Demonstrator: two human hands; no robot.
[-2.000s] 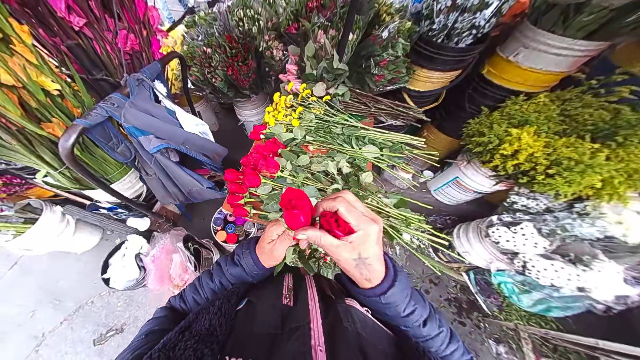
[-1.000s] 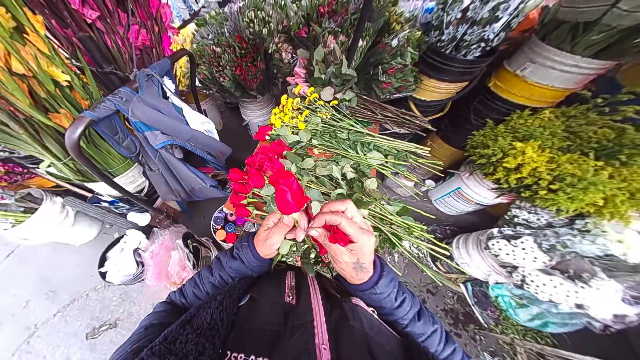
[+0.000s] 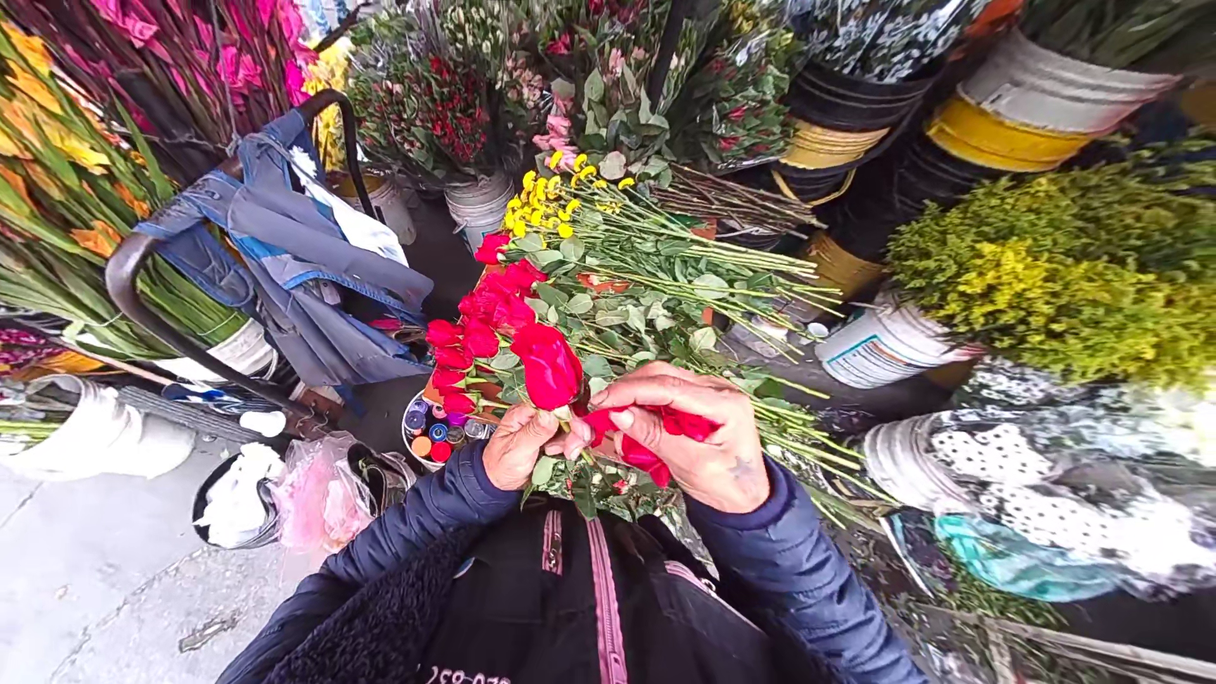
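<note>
My left hand (image 3: 522, 445) grips a red rose (image 3: 548, 367) just below its bloom, and the flower stands upright. Close beside it on the right, my right hand (image 3: 698, 432) is closed on loose red rose petals (image 3: 648, 460), with thumb and fingers near the rose's base. Behind both hands lies a pile of red roses (image 3: 499, 302) with long green stems pointing right. Yellow button-like flowers (image 3: 543, 204) rest at the far end of the pile. The lower part of the held rose's stem is hidden by my hands and the leaves.
A tub of spray-can-like caps (image 3: 439, 432) sits by my left forearm. Left stands a metal cart handle (image 3: 133, 285) draped with a blue cloth (image 3: 313, 256). Buckets of flowers surround the work, including a white bucket (image 3: 879, 344) at right and pink plastic (image 3: 328, 494) at lower left.
My right hand has shifted slightly, and more loose red petals show in it than a second ago. My left hand keeps holding the rose.
</note>
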